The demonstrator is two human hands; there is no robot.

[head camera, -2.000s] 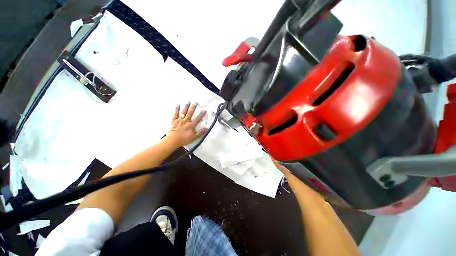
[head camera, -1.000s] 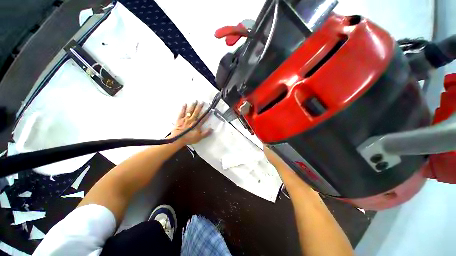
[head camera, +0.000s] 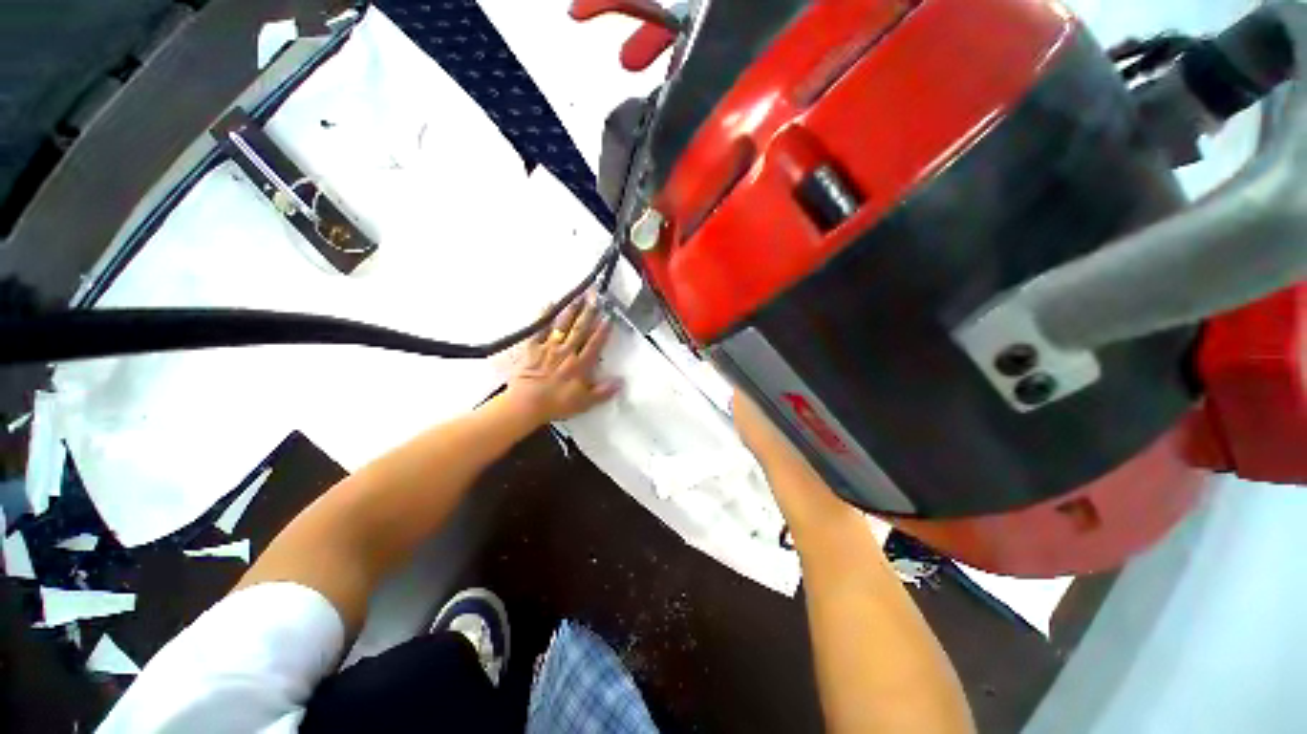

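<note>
The red and black cloth cutting machine [head camera: 917,273] fills the upper right and hides its blade and base. My left hand [head camera: 563,369] lies flat, fingers spread, on the white marker paper [head camera: 416,273], just left of the machine. My right forearm reaches up under the motor; the right hand is hidden behind it. A narrow white-topped piece [head camera: 688,466] lies between my arms. The power cord [head camera: 258,333] runs from the left edge over the paper, close to my left fingers, to the machine. Dark dotted fabric [head camera: 495,93] shows in a widening gap in the paper.
A dark and silver clamp [head camera: 297,194] sits on the paper at the upper left. White offcuts [head camera: 83,605] and dark scraps lie at the lower left. A thick grey handle [head camera: 1175,251] juts from the motor to the right. A shoe shows at bottom centre.
The machine has moved nearer and looms larger, and the dark fabric gap looks wider. The cord has risen in view. My left hand stays flat on the paper. A white-topped piece now shows at lower right.
</note>
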